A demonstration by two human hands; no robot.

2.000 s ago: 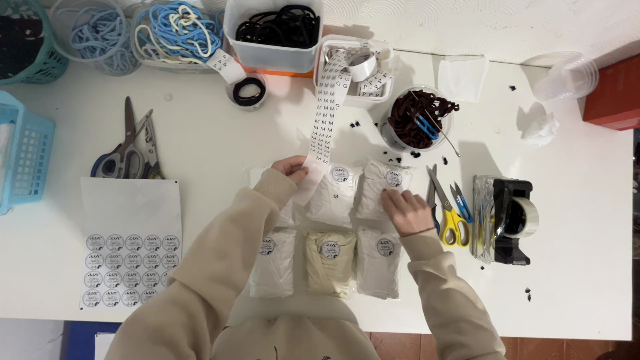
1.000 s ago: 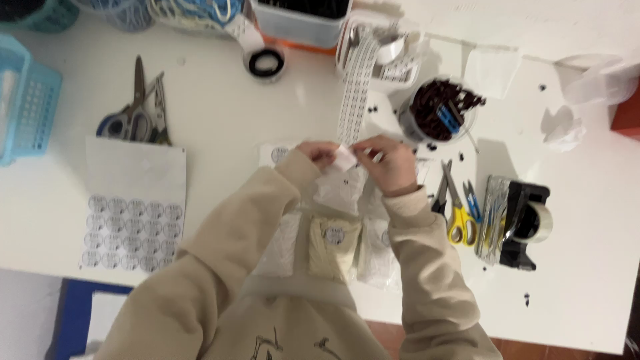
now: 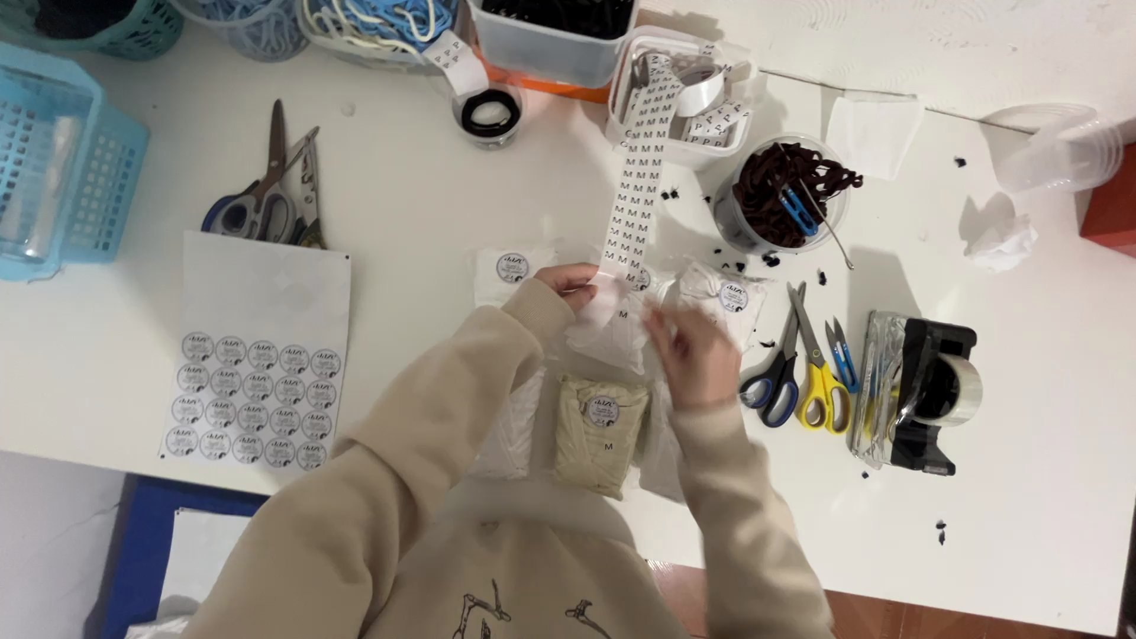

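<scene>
My left hand (image 3: 571, 285) pinches the lower end of a strip of small size stickers (image 3: 635, 195), which runs up into a white plastic tub. My right hand (image 3: 697, 351) is blurred, thumb and forefinger close together, just right of the strip's end; whether a sticker is between them is unclear. Under and around my hands lie packed clear bags of white cloth, including one at upper left (image 3: 515, 273), one in the middle (image 3: 608, 342) and one at upper right (image 3: 729, 297), each with a round label. A cream-coloured packet (image 3: 602, 435) bears a round label and a small sticker.
At left are a sheet of round labels (image 3: 257, 284), scissors (image 3: 266, 200) and a blue basket (image 3: 80, 169). To the right lie yellow-handled scissors (image 3: 821, 390), dark-handled scissors (image 3: 774, 390), blue thread snips (image 3: 843, 355) and a tape dispenser (image 3: 932, 399). Tubs of cord (image 3: 382, 27) line the back.
My right hand was over the upper-right packet, then met my left hand at the strip's end; now it is apart from it, to the right. My left hand stays by the strip.
</scene>
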